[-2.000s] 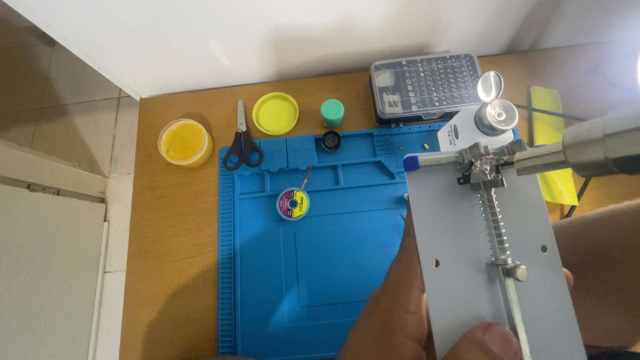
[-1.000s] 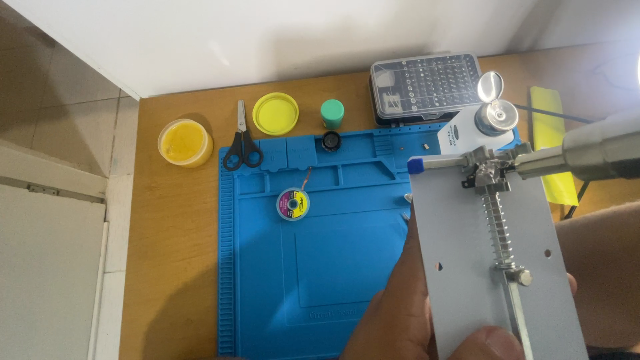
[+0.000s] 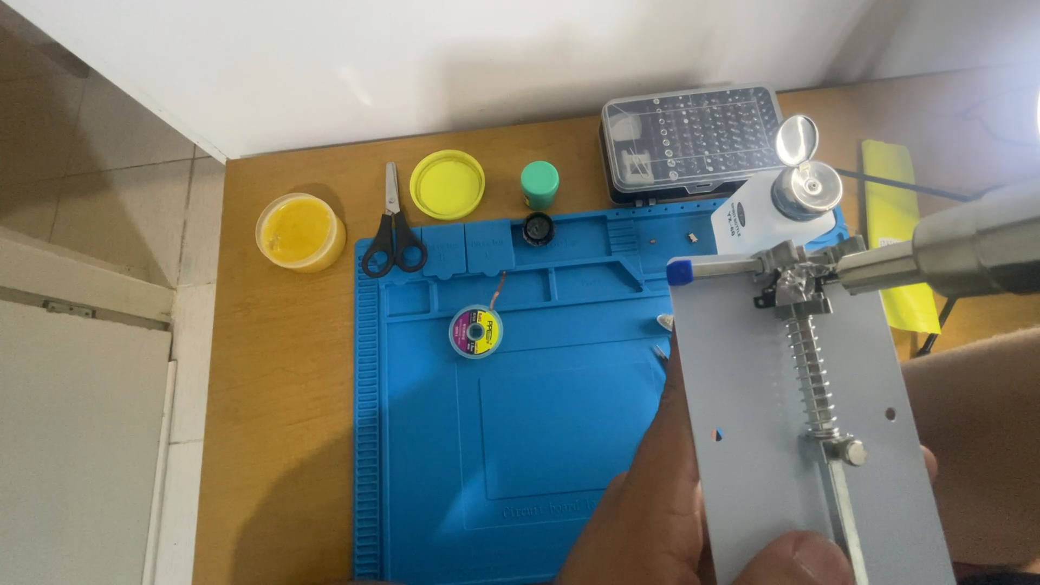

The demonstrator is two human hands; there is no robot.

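Note:
My left hand (image 3: pixel 650 504) holds a grey metal plate (image 3: pixel 772 406) tilted over the right of the blue mat, its thumb on the front and a fingertip at the right edge. On the plate is a spring-loaded board clamp (image 3: pixel 812 374). A small black part (image 3: pixel 765 301) and a shiny, foil-like piece (image 3: pixel 800 283) sit at its jaws. A metal nozzle (image 3: pixel 877 270), apparently of a hot-air gun (image 3: pixel 975 244), points at the jaws from the right. My right hand is out of view, so its hold on the gun is hidden.
The blue silicone mat (image 3: pixel 422 431) bears a desoldering braid spool (image 3: pixel 476 331) and a black cap (image 3: pixel 538 230). Around its back stand scissors (image 3: pixel 393 219), a yellow tub (image 3: pixel 301 232), a yellow lid (image 3: pixel 447 185), a green-capped container (image 3: pixel 539 184), a bit case (image 3: pixel 699 138) and an open-lidded dispenser bottle (image 3: pixel 764 215).
The plate and clamp have shifted slightly right and down since the earliest frame. The nozzle still points at the jaws.

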